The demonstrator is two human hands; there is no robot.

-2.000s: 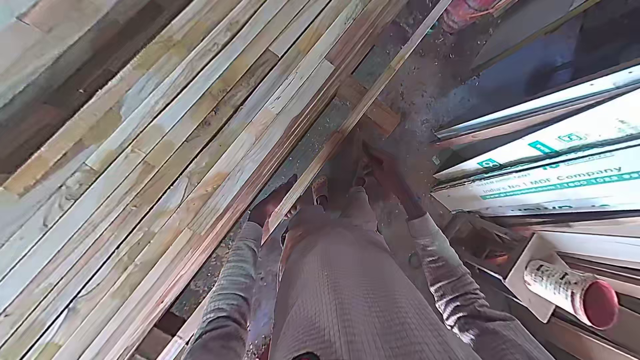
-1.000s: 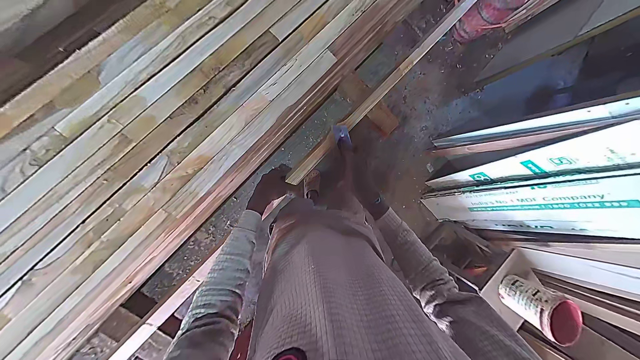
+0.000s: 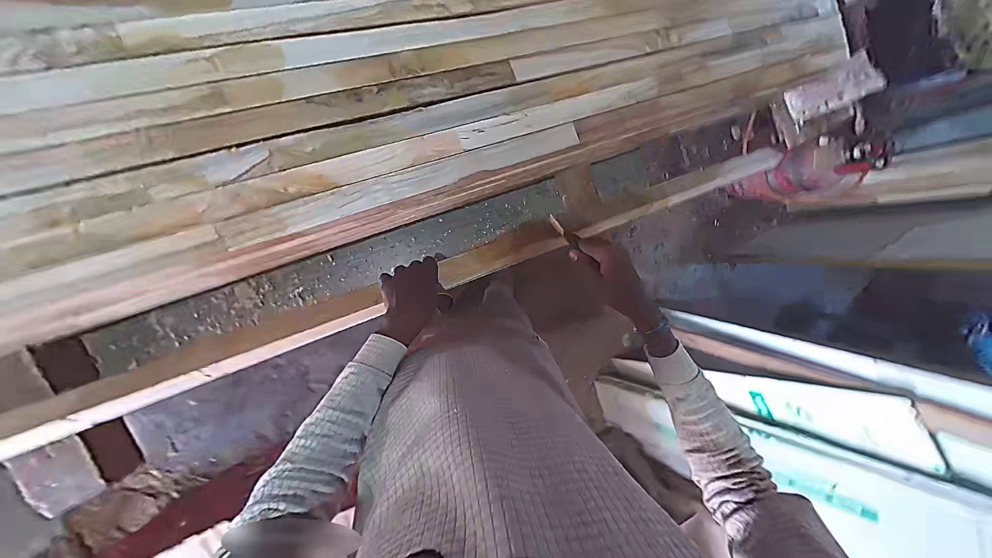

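Observation:
A long, narrow wooden strip (image 3: 504, 256) runs from the lower left to the upper right, in front of my body. My left hand (image 3: 412, 297) is closed around it near the middle of the view. To the right, my right hand (image 3: 612, 275) holds a small thin tool (image 3: 557, 227) with a pale tip, which lies at the strip's edge; its exact kind cannot be told. Beyond the strip lies a broad stack of jointed wooden boards (image 3: 349, 116).
Printed white boards (image 3: 837, 457) lie at the lower right. A red and pink object (image 3: 806, 172) sits at the strip's far right end. Wood blocks (image 3: 58, 473) and a rough lump (image 3: 128, 504) are at the lower left.
The view has turned strongly. My right hand, one second ago near a pale bluish spot on the strip, now holds a small tool at it. My left hand is still at the strip.

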